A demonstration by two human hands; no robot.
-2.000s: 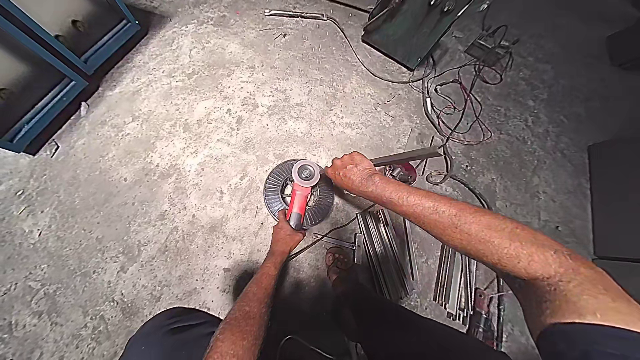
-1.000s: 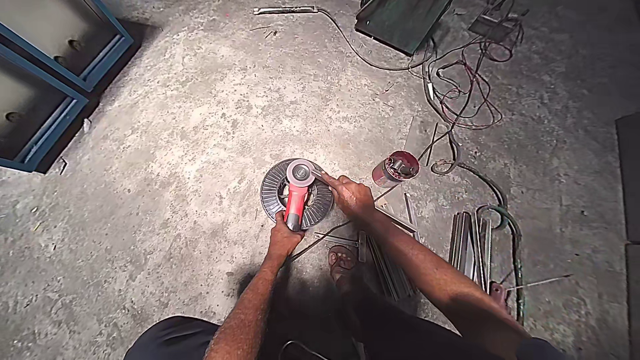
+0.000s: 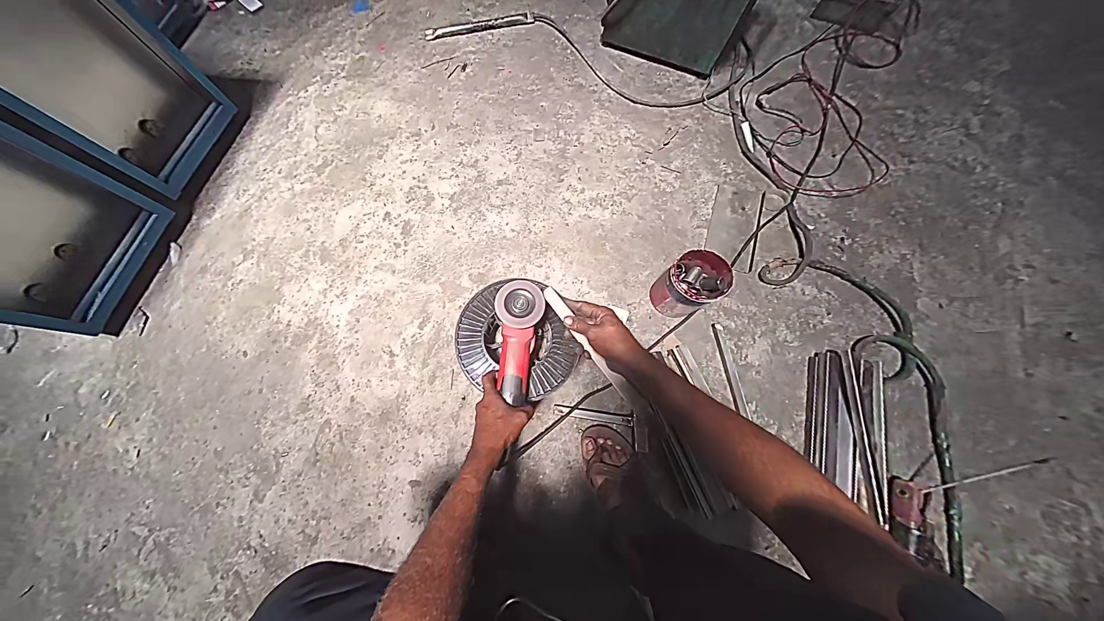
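My left hand (image 3: 503,423) is closed round the rear of a red angle grinder (image 3: 517,345), whose round disc (image 3: 520,303) faces up. Below the grinder lies a round, ribbed dark metal piece (image 3: 473,345) on the concrete floor. My right hand (image 3: 606,332) grips a pale flat metal bar (image 3: 565,310); its upper end is beside the disc's right edge, and whether they touch I cannot tell. The bar's lower part runs back under my right forearm. Whether the disc is spinning does not show.
A red can (image 3: 668,293) of metal pieces stands right of my right hand. Metal strips (image 3: 824,423) and a clamp-like tool (image 3: 907,509) lie at the right. Cables (image 3: 862,172) tangle at the upper right, near a dark green panel (image 3: 673,39). Blue-framed panels (image 3: 164,207) lie at the left.
My right hand has stayed near the disc, while the bar in it has swung from pointing out to the right to running back toward me. The left hand keeps its hold on the grinder.
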